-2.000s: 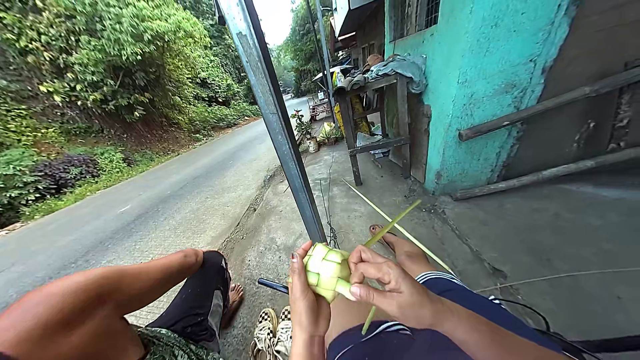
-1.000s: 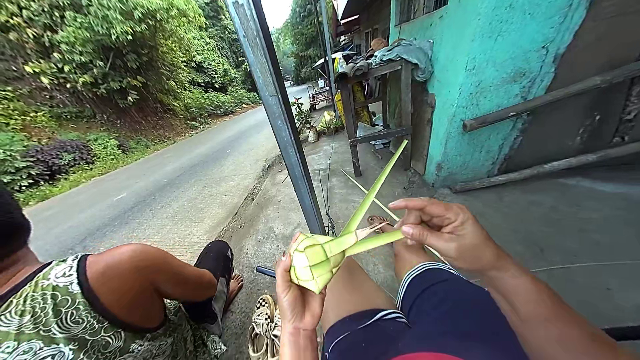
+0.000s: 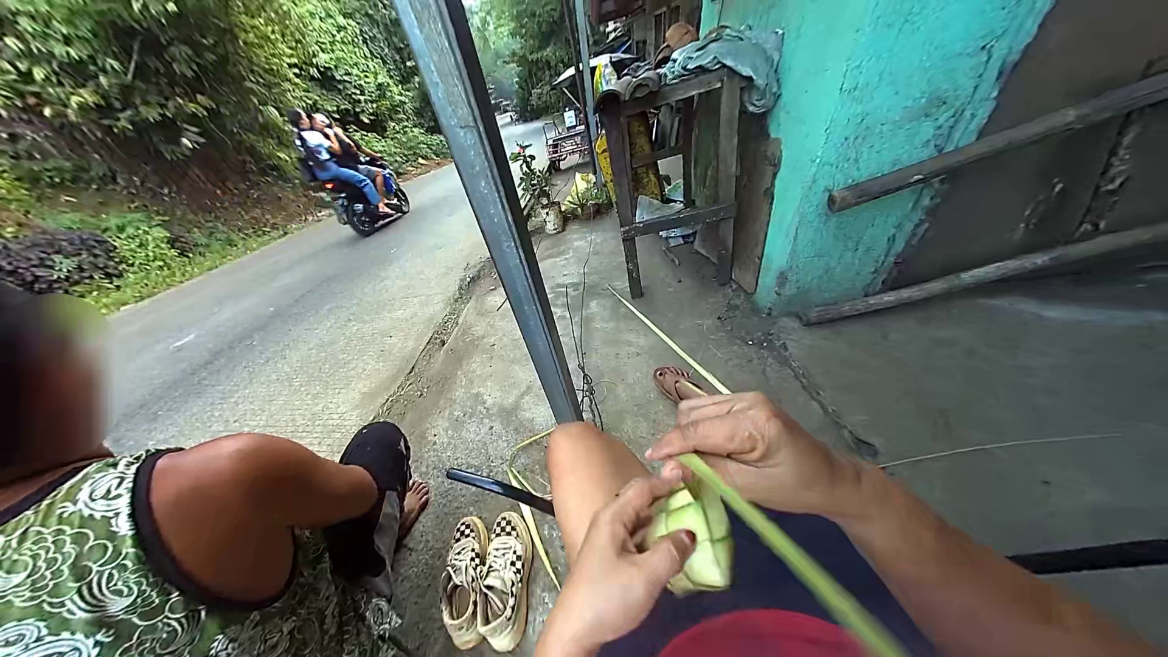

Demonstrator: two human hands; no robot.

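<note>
A pouch woven from pale green palm leaf strips (image 3: 695, 538) is in my left hand (image 3: 625, 566), whose thumb and fingers grip its left side, low over my lap. At the pouch's top, my right hand (image 3: 762, 452) pinches the leaf with thumb and forefinger. One long loose leaf strip (image 3: 794, 557) runs from between the fingertips down to the right, across my right forearm's near side. The ends of the other strips are hidden by my hands.
A person in a patterned sleeveless top (image 3: 224, 538) sits at my left. Checkered shoes (image 3: 484, 579) lie beside my leg, near a dark tube (image 3: 497, 490). A metal post (image 3: 497, 210) stands ahead, with a wooden stand (image 3: 680, 173) beyond. Two people ride a motorcycle (image 3: 365, 196) on the road.
The pouch and both hands have come lower, toward my lap. My right hand, apart from the pouch a second ago, is now at its top. A motorcycle has appeared on the road.
</note>
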